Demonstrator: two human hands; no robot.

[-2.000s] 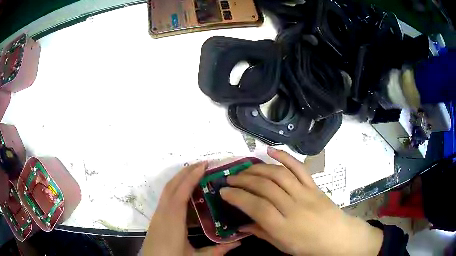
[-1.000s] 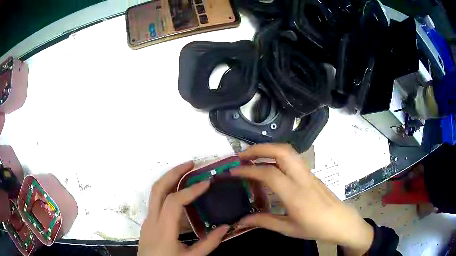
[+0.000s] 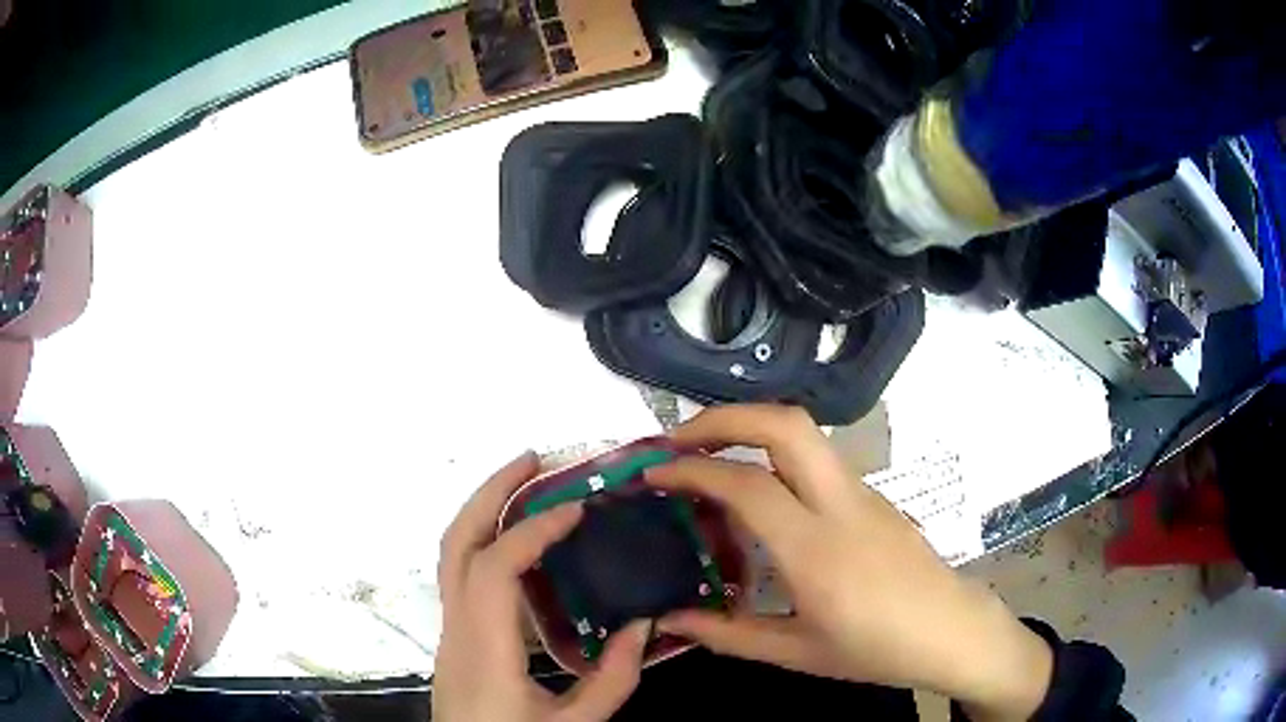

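A pink housing (image 3: 525,515) is tilted open-side up between both hands at the bench's front edge. A green circuit board (image 3: 561,504) borders its mouth. A square black plate (image 3: 631,561) sits inside it, over the middle of the board. My left hand (image 3: 515,592) grips the housing's left side, with the thumb at the plate's lower edge. My right hand (image 3: 818,564) holds the right side, with fingers at the plate's upper right corner and the thumb at the lower edge. The housing's underside is hidden.
Black frames (image 3: 604,212) are piled centre to right. A blue screwdriver (image 3: 1086,120) hangs over the pile. A phone (image 3: 508,71) lies at the back. Pink housings (image 3: 198,578) stand at the left. A silver metal box (image 3: 1128,296) is at the right, with a red object (image 3: 1149,539) beyond the bench.
The left fingers have left the plate's top and both hands now hold the housing by its sides. The plate lies more central. The screwdriver has swung left over the frames.
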